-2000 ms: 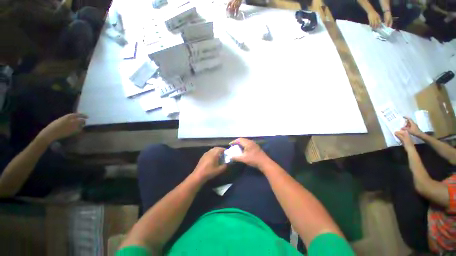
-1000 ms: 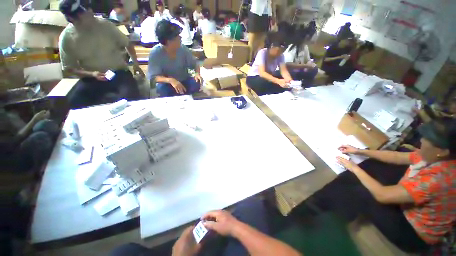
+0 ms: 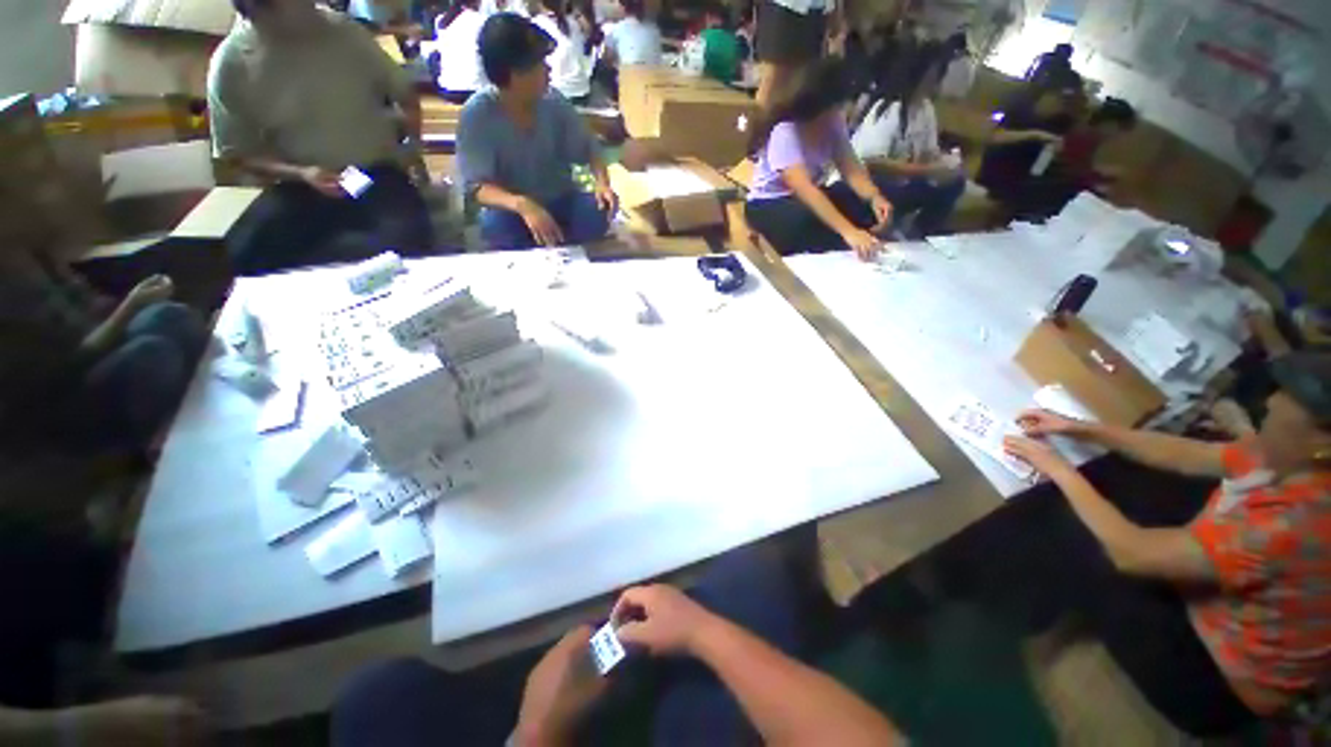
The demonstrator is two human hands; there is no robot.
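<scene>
A small white folding carton (image 3: 606, 647) with dark print is held above my lap, near the table's front edge. My left hand (image 3: 559, 677) is around its lower left side, partly dark and blurred. My right hand (image 3: 657, 619) has its fingers at the carton's upper end, by a small white flap. Most of the carton is hidden in my hands. A block of stacked cartons (image 3: 416, 401) stands on the white table sheet (image 3: 686, 438), with loose cartons (image 3: 343, 542) lying in front of it.
A black object (image 3: 721, 272) lies at the sheet's back edge. A second table on the right bears a brown box (image 3: 1088, 372), papers and another black object. A person in an orange patterned top works there. Other people sit behind the table and at the left.
Since the one-second-old frame, the view has shifted slightly and the table appears a little higher. The carton remains in both my hands. The right neighbour's hands have moved slightly over the papers.
</scene>
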